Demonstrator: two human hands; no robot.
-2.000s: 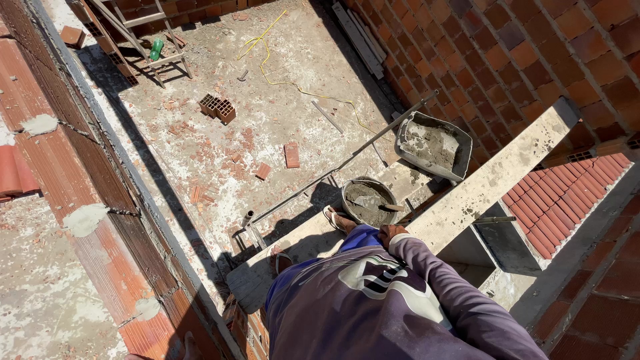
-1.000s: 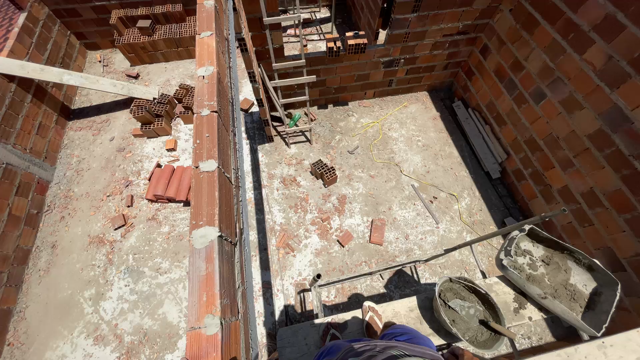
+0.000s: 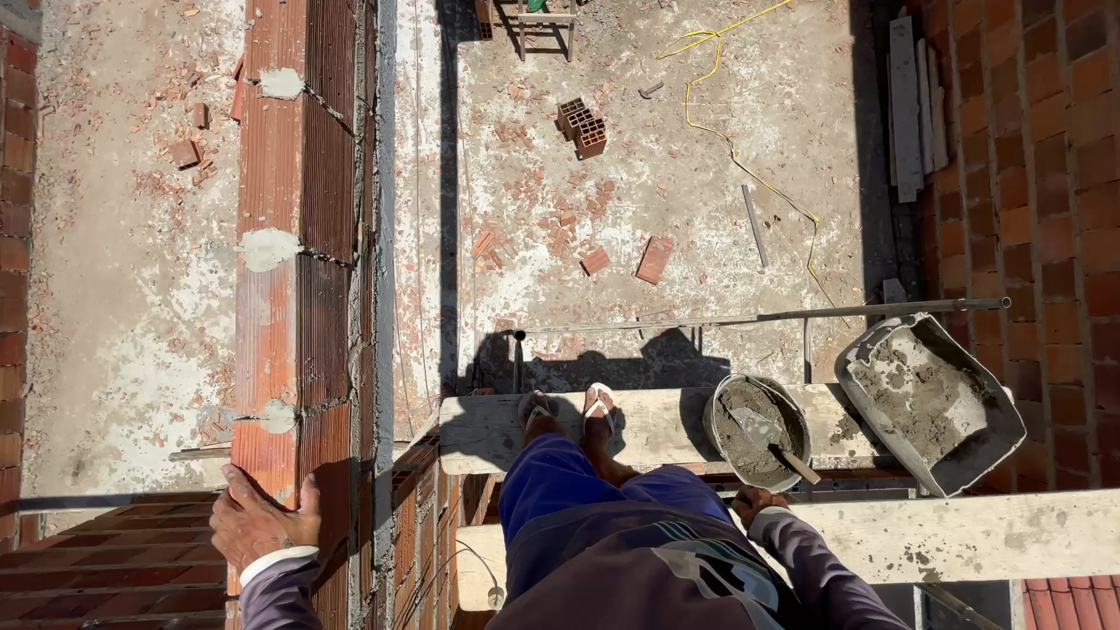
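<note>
My left hand [image 3: 265, 521] rests with fingers spread on the top of a hollow-brick wall [image 3: 268, 350], near its lower visible end. Dabs of mortar [image 3: 270, 250] mark the joints along the wall top. Beside my right thigh, my right hand [image 3: 756, 506] is curled near the edge of a wooden plank [image 3: 954, 535]; whether it holds anything is hidden. Just above it stands a round bucket of mortar [image 3: 759, 430] with a trowel [image 3: 792, 462] lying in it. To the right of the bucket sits a larger tub of mortar [image 3: 931, 404].
My sandalled feet stand on a scaffold plank [image 3: 652, 427]. A metal rail [image 3: 770, 317] runs beyond it. Far below, the floor holds hollow bricks [image 3: 582, 128], brick pieces [image 3: 654, 260] and a yellow cable [image 3: 733, 154]. A brick wall [image 3: 1024, 219] rises on the right.
My left hand has come into view on the wall top. The view has swung considerably. The bucket and tub remain on the plank.
</note>
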